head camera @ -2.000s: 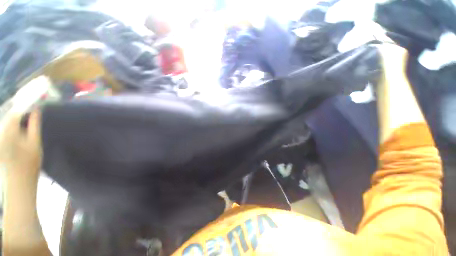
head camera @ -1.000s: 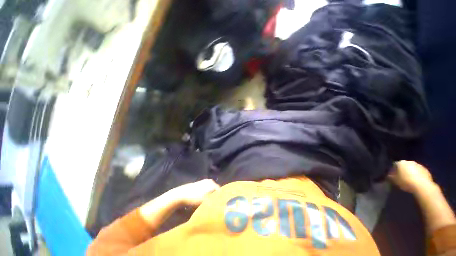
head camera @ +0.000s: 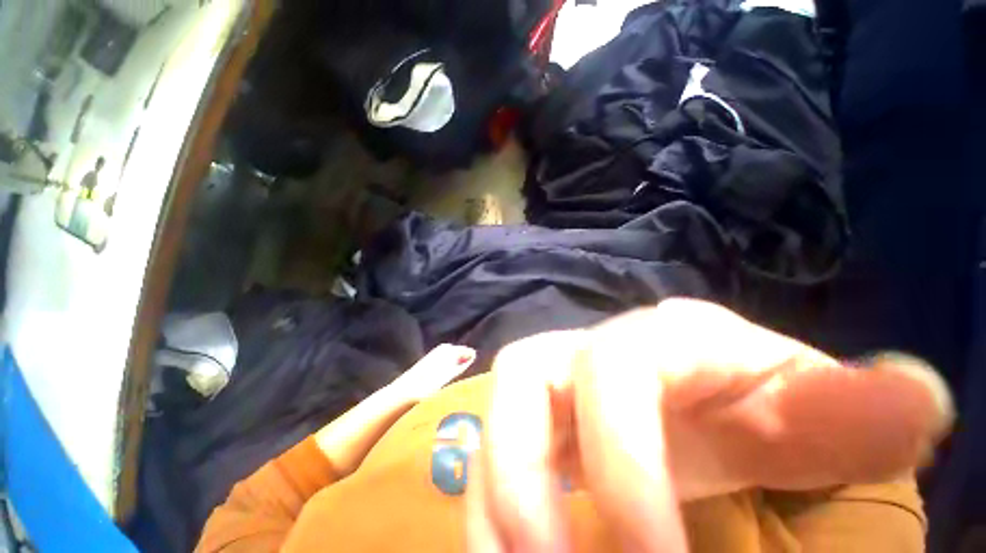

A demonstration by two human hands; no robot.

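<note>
A dark garment [head camera: 519,286] lies crumpled across the wearer's lap and spreads to the lower left. My right hand [head camera: 692,421] is large and close to the camera, over the orange shirt. Its fingers point down with gaps between them, the thumb points right, and nothing shows in it. My left hand [head camera: 432,373] is low at the lap, beside the near edge of the dark garment. Its fingertips are partly hidden, so its grip cannot be told.
A heap of black garments with white parts [head camera: 703,162] lies ahead right. Another dark piece with a white oval [head camera: 416,103] is ahead. The pale machine table [head camera: 141,194] with a brown edge runs along the left, with a blue sheet [head camera: 54,475] at lower left.
The dark garment, earlier held up and stretched between both hands, now lies on the lap. My right hand has left the garment's right side and risen close to the camera.
</note>
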